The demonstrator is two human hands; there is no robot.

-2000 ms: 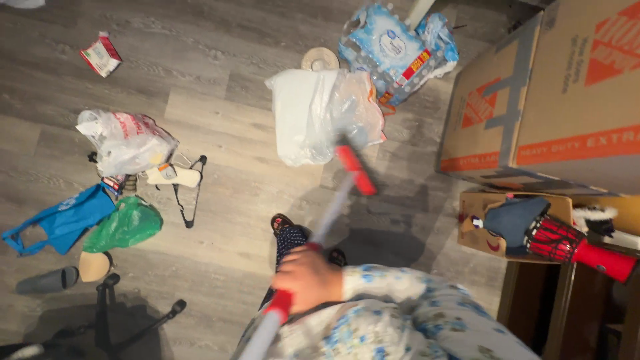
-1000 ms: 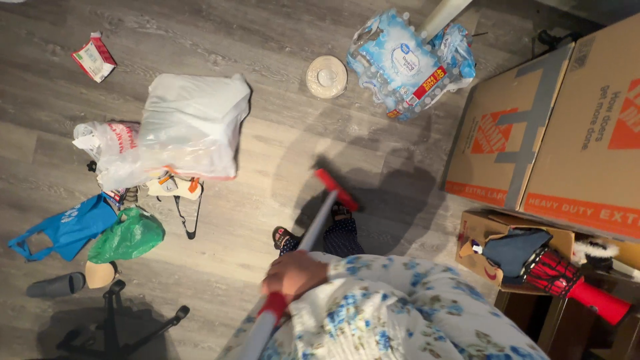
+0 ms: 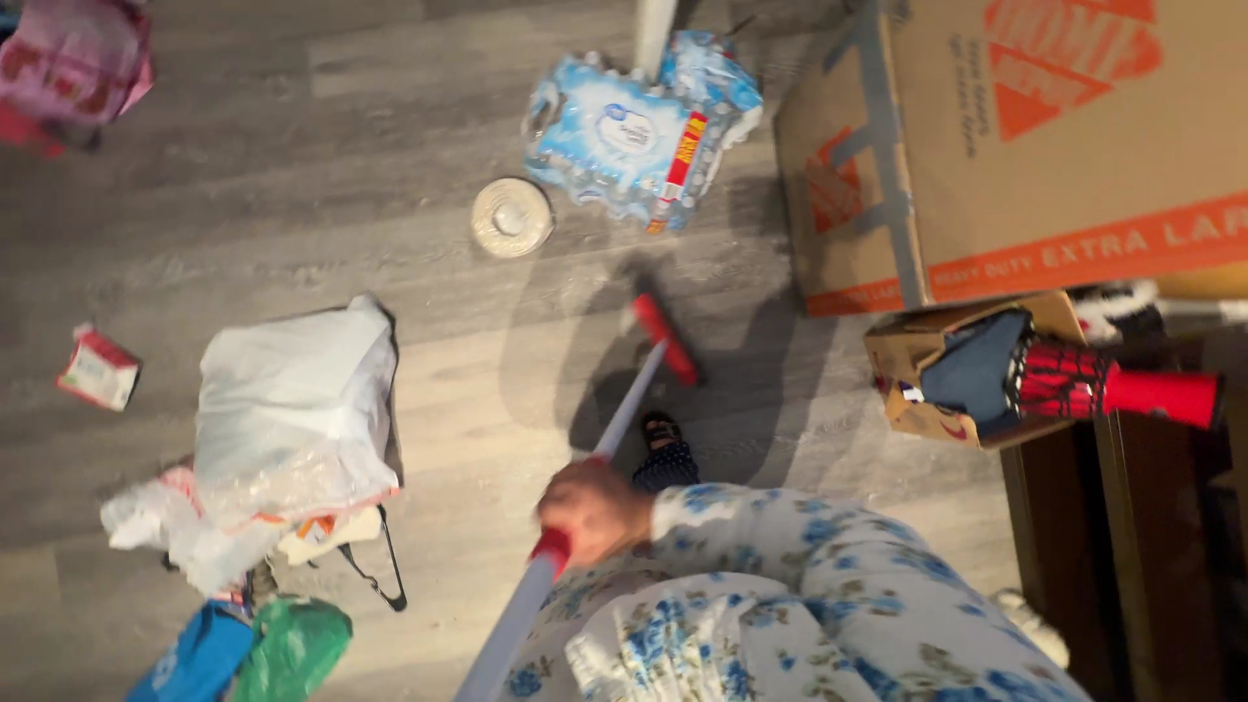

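Note:
My right hand (image 3: 595, 509) is closed around the pale pole of a long-handled floor tool (image 3: 632, 400), between two red collars. The tool's narrow red head (image 3: 666, 339) is over the wood-look floor, just beyond a foot in a dark sandal (image 3: 661, 429); its blur hides whether it is a brush or a squeegee. A floral sleeve covers the arm. My left hand is not in view. At the left, a full white plastic bag (image 3: 297, 400) lies against a crumpled plastic bag (image 3: 171, 522) with red print. A flat round pale object (image 3: 512, 217) lies beyond the tool's head.
Plastic-wrapped water bottles (image 3: 624, 136) lie at the top beside a pale post. Large cardboard boxes (image 3: 1053, 185) stand at right, above an open carton (image 3: 902, 390) with a red drum (image 3: 1063, 380). Blue (image 3: 200, 653) and green (image 3: 297, 648) bags and a small red-and-white carton (image 3: 99, 369) are left.
The white bag has gone from beside the round object to the left, against the crumpled bag. The tool's head has swung about near my feet, with my right hand still on the pole.

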